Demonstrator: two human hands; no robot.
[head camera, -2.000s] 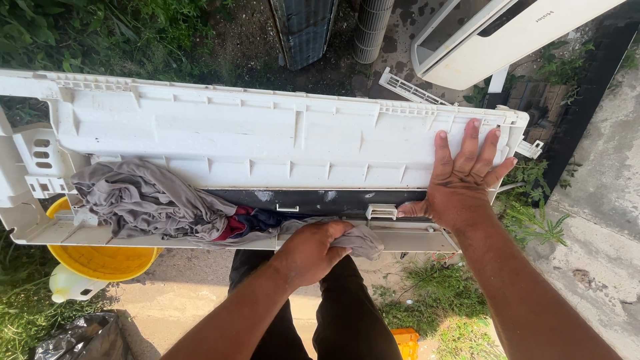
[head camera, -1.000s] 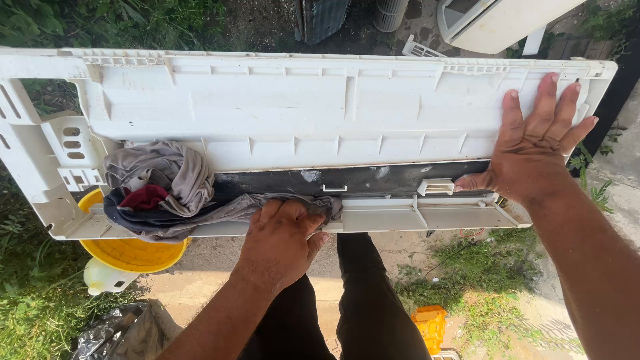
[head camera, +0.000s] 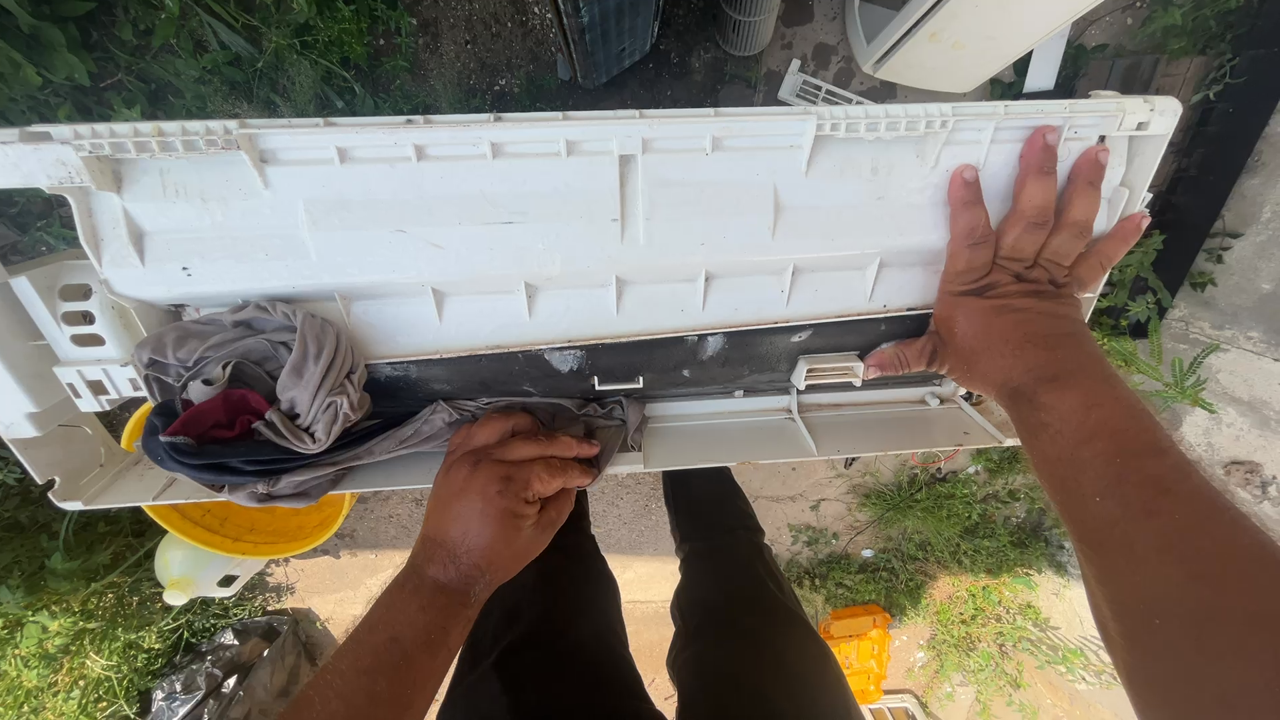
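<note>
A long white plastic housing panel of an air conditioner (head camera: 520, 220) spans the view, its ribbed inner side up. My left hand (head camera: 515, 490) pinches the end of a grey cloth (head camera: 310, 370) against the panel's near edge. The rest of that cloth lies bunched at the panel's left end, with dark blue and dark red fabric in the bundle. Along the lower part runs a black strip (head camera: 680, 360) with small white brackets. My right hand (head camera: 1020, 290) rests spread on the panel's right end, its thumb beside a white bracket (head camera: 828, 370); it grips no loose thing.
Under the left end stand a yellow basin (head camera: 260, 525) and a pale plastic jug (head camera: 200, 570), near a dark plastic bag (head camera: 235, 670). An orange plastic case (head camera: 858, 645) lies at the lower right. Beyond the panel are a white unit (head camera: 960, 40) and a grey cylindrical fan rotor (head camera: 748, 25).
The grey cloth's bunched part has become more compact at the left end, and more of its tail stretches to my left hand. My right hand stays spread on the panel. The view has shifted.
</note>
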